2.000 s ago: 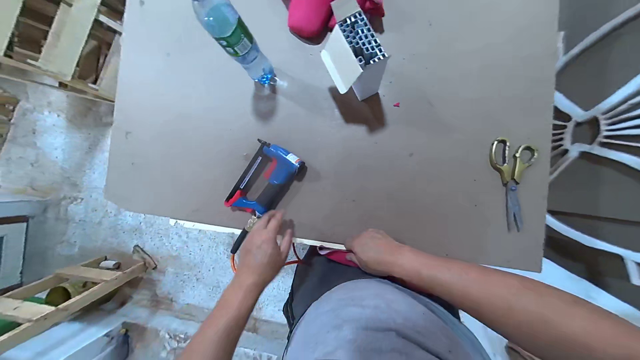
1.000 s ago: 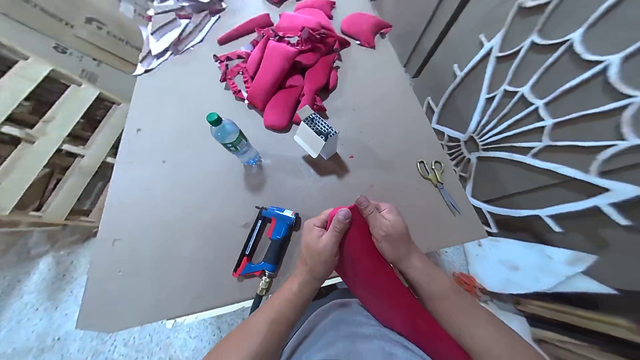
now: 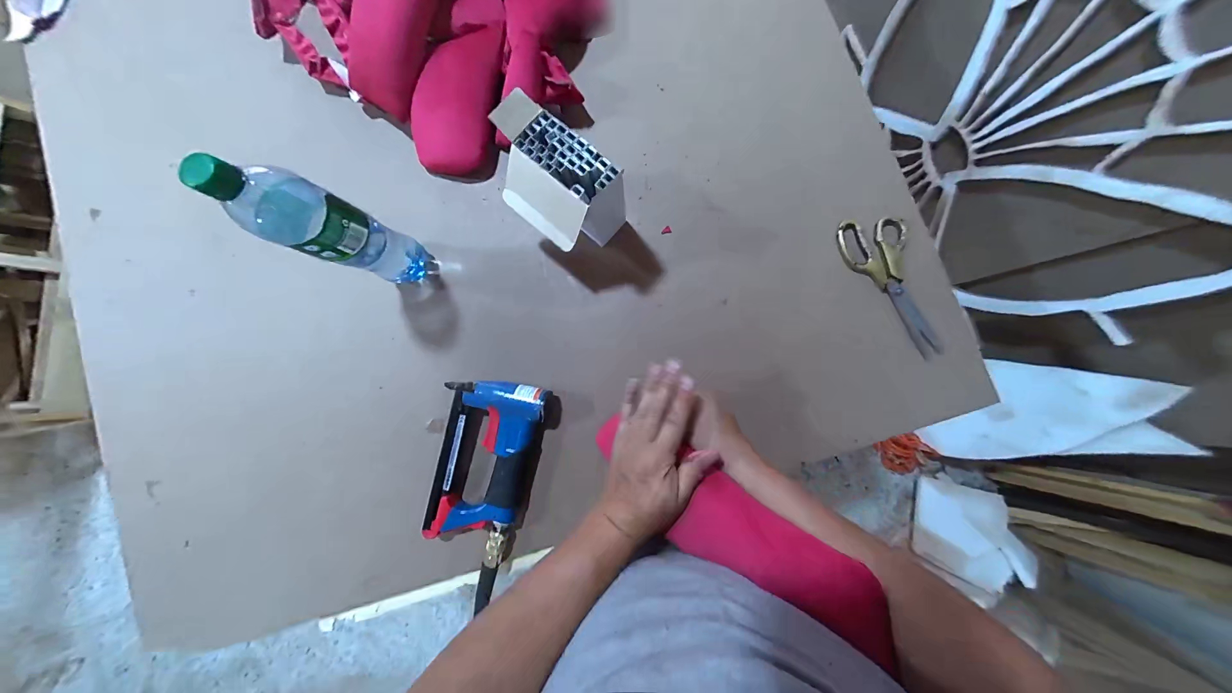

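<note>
A long padded piece covered in red fabric (image 3: 770, 539) lies against my body, its narrow end at the table edge. My left hand (image 3: 654, 457) lies flat over that end, fingers extended. Partly hidden behind it, my right hand (image 3: 710, 423) is at the other side of the same end; whether its fingers close on the fabric cannot be told. A blue and black pneumatic stapler (image 3: 491, 457) rests on the table to the left of my hands. Gold-handled scissors (image 3: 887, 279) lie at the right, and an open box of staples (image 3: 568, 178) stands beyond my hands.
A plastic bottle with a green cap (image 3: 308, 217) stands at the left of the brown-covered table (image 3: 289, 462). Red padded pieces (image 3: 423, 77) are piled at the far side. White web-shaped framework (image 3: 1059, 173) stands right of the table, above white sheets (image 3: 1059, 409) and wood strips.
Two seconds ago my left hand was near the stapler's hose end and my right hand at the table edge. One second ago both hands gripped the red piece's end; now my left hand is flat over it.
</note>
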